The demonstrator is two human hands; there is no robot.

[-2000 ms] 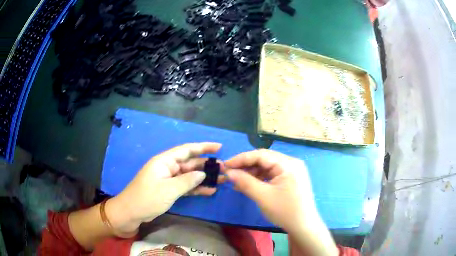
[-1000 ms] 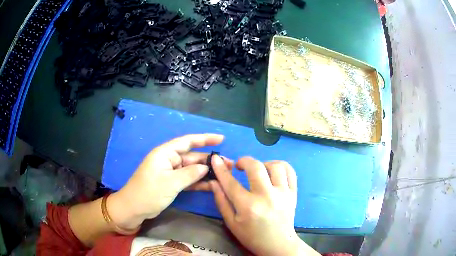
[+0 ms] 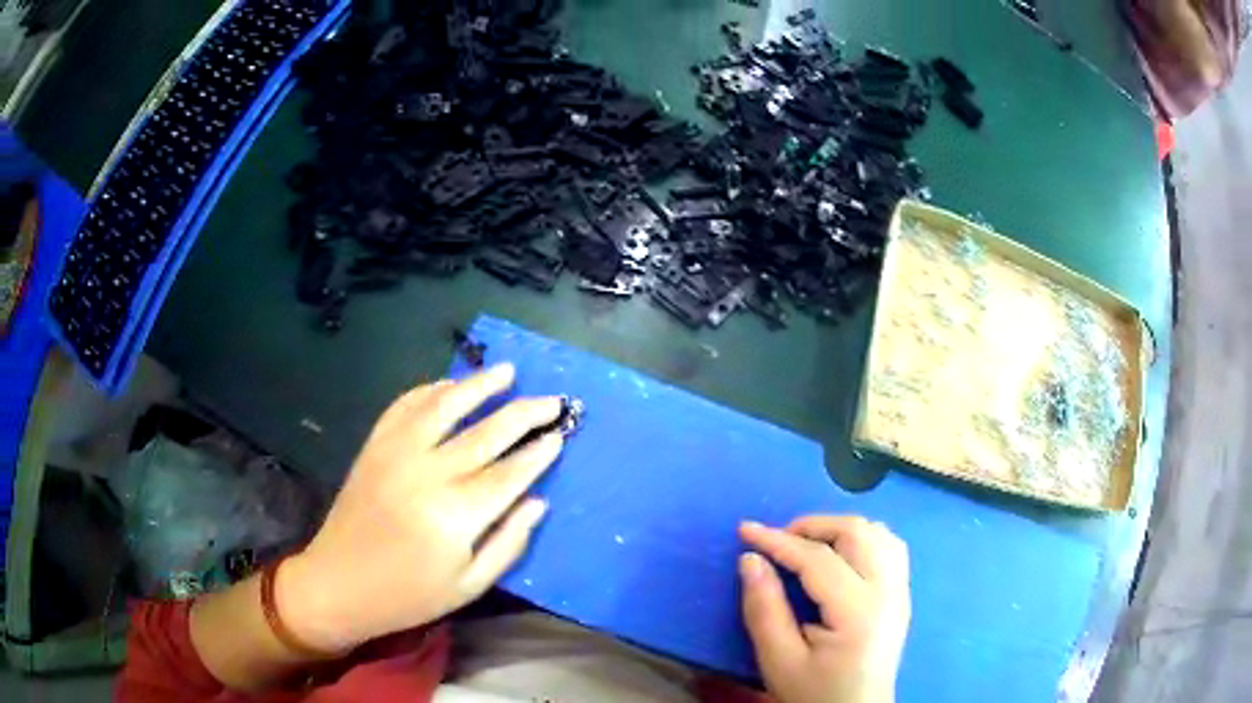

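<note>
My left hand [image 3: 439,501] is over the left part of the blue sheet [image 3: 659,494], with a small black unit [image 3: 567,415] between its fingers; the fingers hide most of the unit, and shiny metal glints at its end. Another small black piece [image 3: 471,348] sits at the sheet's upper left corner. My right hand [image 3: 831,591] is over the sheet's lower middle, apart from the left. Its thumb and index finger are slightly apart, with nothing visible between them.
Loose black parts [image 3: 481,165] lie in a large heap, with a second heap [image 3: 810,179] to its right. A tan tray [image 3: 961,343] of silvery bits stands at the right. A filled blue sheet [image 3: 165,179] is at the left. Part of another person [image 3: 1188,48] shows at top right.
My hands have separated. My left hand has moved nearer the sheet's upper left corner with the black unit; my right hand has come away from it. The whole view has shifted.
</note>
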